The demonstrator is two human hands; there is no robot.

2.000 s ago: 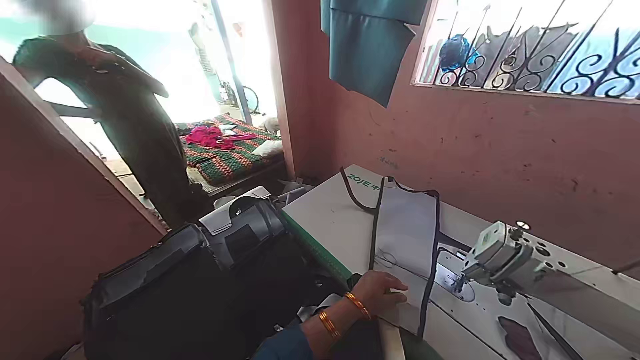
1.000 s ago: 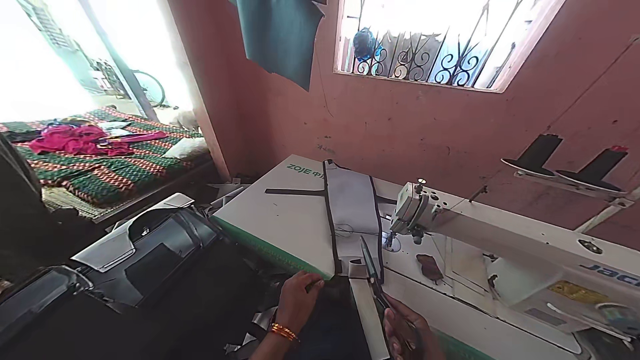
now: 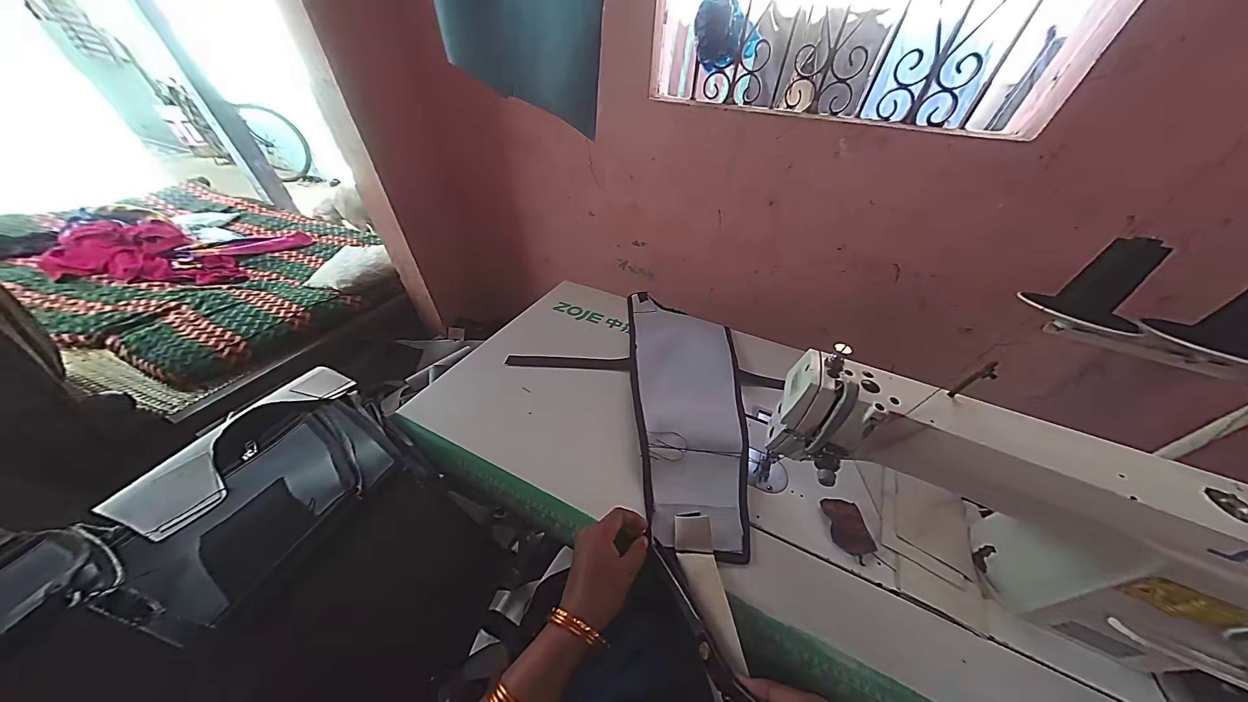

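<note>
A grey fabric panel with black bound edges (image 3: 688, 390) lies on the white sewing machine table, left of the needle area. Black straps extend from both its sides. My left hand (image 3: 606, 565), with orange bangles at the wrist, pinches something small and dark at the panel's lower left edge. My right hand (image 3: 780, 690), mostly cut off at the bottom edge, holds scissors (image 3: 704, 643) whose blades point up toward the left fingertips. A cream strip (image 3: 712, 604) runs from the panel's lower end down beside the scissors. The sewing machine's head (image 3: 829, 405) stands right of the panel.
Black bags or bag parts (image 3: 283, 497) are piled on the left. A dark red scrap (image 3: 848, 528) lies near the needle area. Black thread cones (image 3: 1111, 283) stand at the right. Behind are a bed with a patterned cover (image 3: 224, 302) and a barred window (image 3: 848, 68).
My right hand has come into view with scissors since the first frame, and the scissors now sit lower than one second ago. My left hand has moved off the panel's face to its lower left edge.
</note>
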